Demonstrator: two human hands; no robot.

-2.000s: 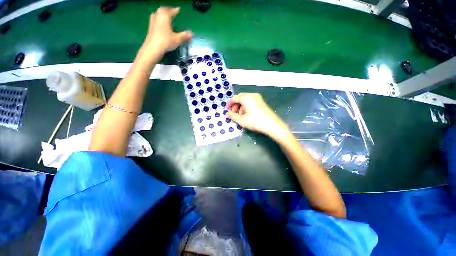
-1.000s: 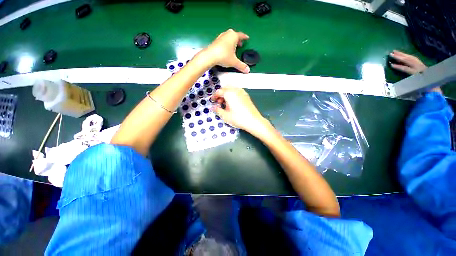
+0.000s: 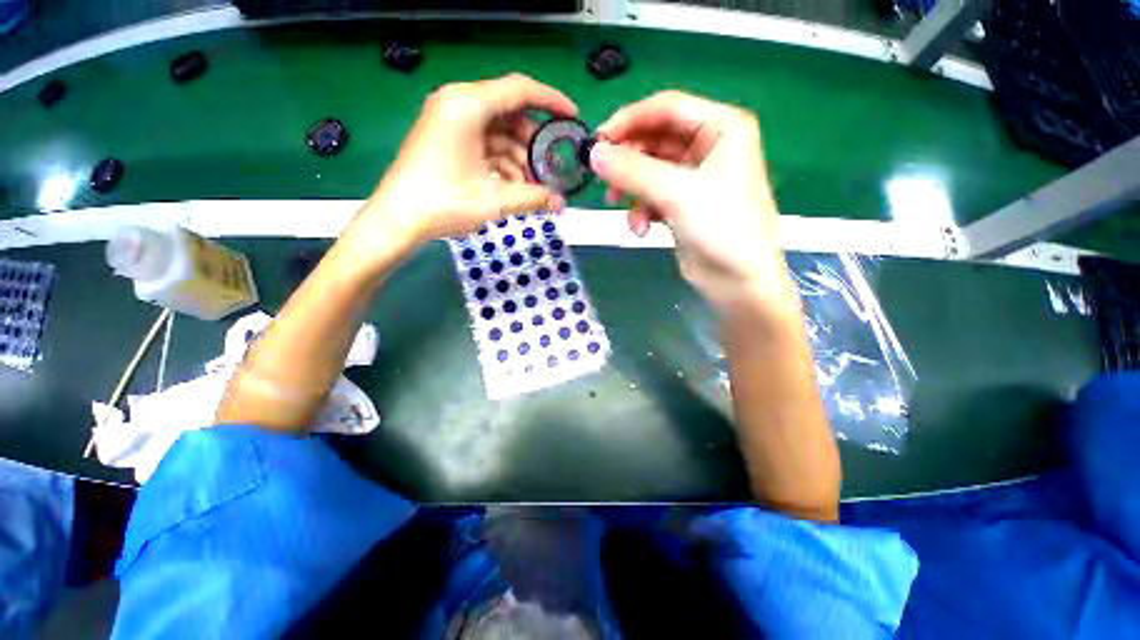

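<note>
My left hand (image 3: 469, 156) holds a black round housing (image 3: 545, 155) by its rim, raised over the white rail and belt edge. The housing has a ring and a lighter centre. My right hand (image 3: 688, 175) pinches a small dark round insert (image 3: 588, 151) at the right side of the housing's centre. Whether the insert touches the housing is unclear. The whitish parts tray (image 3: 528, 300) with rows of dark round dots lies below my hands on the dark green bench.
A solvent bottle (image 3: 183, 270), a white wiping cloth (image 3: 175, 410) and a wooden stick (image 3: 130, 375) lie left. Another tray (image 3: 23, 313) is far left. Clear plastic bags (image 3: 844, 350) lie right. Several housings (image 3: 328, 136) sit on the green belt (image 3: 775, 138). A blue sleeve (image 3: 1100, 450) shows at far right.
My left hand has taken hold of a housing from the belt. My right hand has moved up from the tray with an insert to the housing. The other person's hand at right has left the view.
</note>
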